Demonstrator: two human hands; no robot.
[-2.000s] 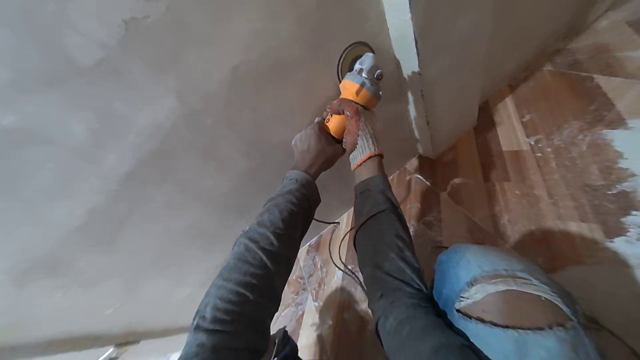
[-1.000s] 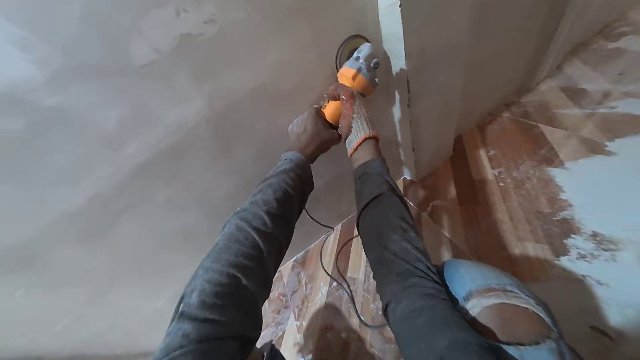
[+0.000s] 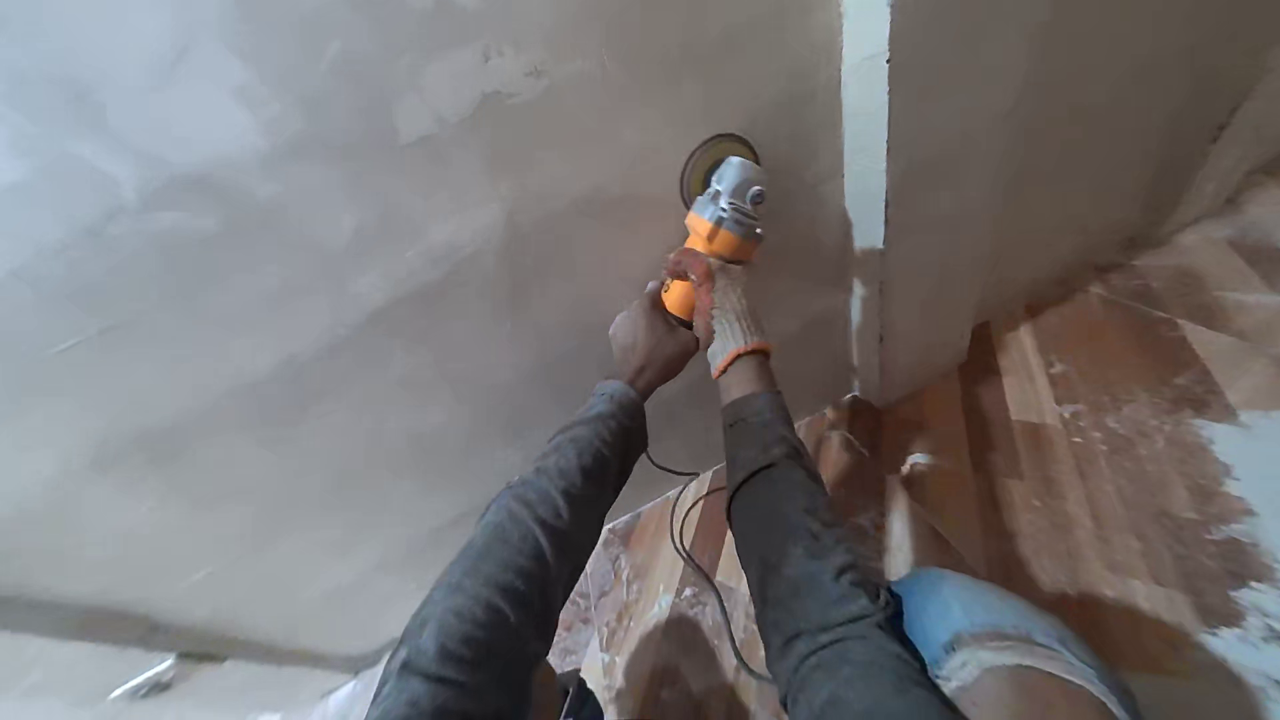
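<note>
An orange and grey angle grinder (image 3: 722,235) points up and away from me, its round disc (image 3: 712,165) against the grey plastered wall (image 3: 400,300). My left hand (image 3: 650,340), bare, grips the rear end of the tool's body. Just ahead of it, my right hand (image 3: 722,310) wears a white knit work glove with a reddish palm and orange cuff, and is closed around the orange housing. The far sides of both hands' grips are hidden. A dark power cord (image 3: 705,575) hangs below my hands and loops over the floor.
Right of the disc, a pale vertical strip (image 3: 866,120) runs along the wall's corner edge, with another wall face (image 3: 1000,150) beyond. Wood-patterned flooring (image 3: 1080,430) below carries white dust and patches. My knee in torn jeans (image 3: 985,620) is at lower right.
The grinder has shifted a little left along the wall, away from the pale strip, with both hands still on it. The view has moved somewhat.
</note>
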